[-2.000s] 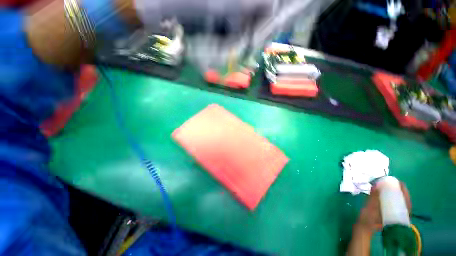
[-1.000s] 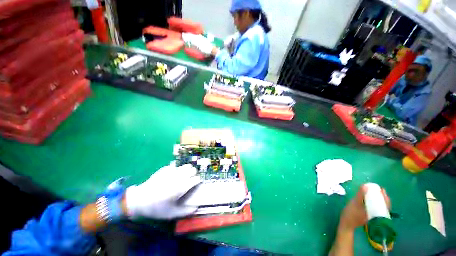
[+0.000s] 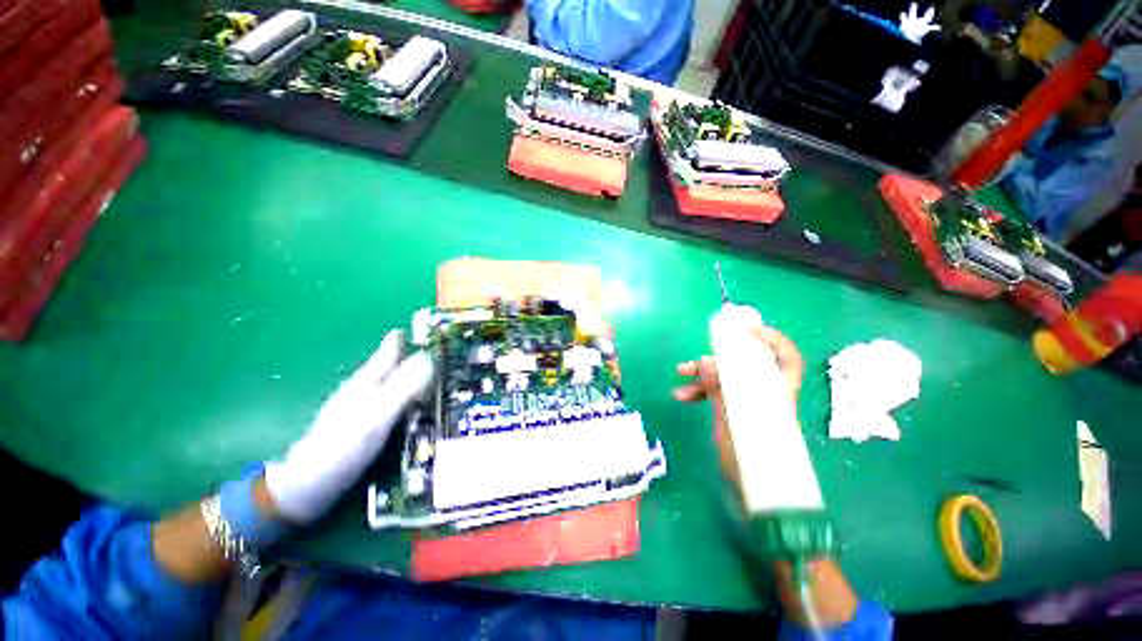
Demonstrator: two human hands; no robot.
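Observation:
A green circuit board assembly (image 3: 526, 376) lies on a red foam pad (image 3: 532, 546) in front of me, its white finned heatsink (image 3: 539, 466) and pale metal bracket (image 3: 520, 511) toward me. My left hand (image 3: 351, 432), in a white glove, is at the board's left edge, fingers along it; whether it grips is hard to tell. My bare right hand (image 3: 779, 366) holds a white dispensing syringe (image 3: 764, 420) with a green end cap (image 3: 792, 533), right of the board. Its thin needle (image 3: 723, 283) points away from me, clear of the board.
A crumpled white cloth (image 3: 873, 388), a yellow tape roll (image 3: 972, 537) and a pale strip (image 3: 1093, 482) lie at right. Red foam pads (image 3: 56, 188) are stacked at left. More boards (image 3: 581, 107) stand along the dark conveyor (image 3: 470, 150). People in blue are beyond.
A board now lies on the pad, bare two seconds ago. My left hand has moved from the heatsink to the board's left edge. My right hand has brought the syringe from the right toward the board.

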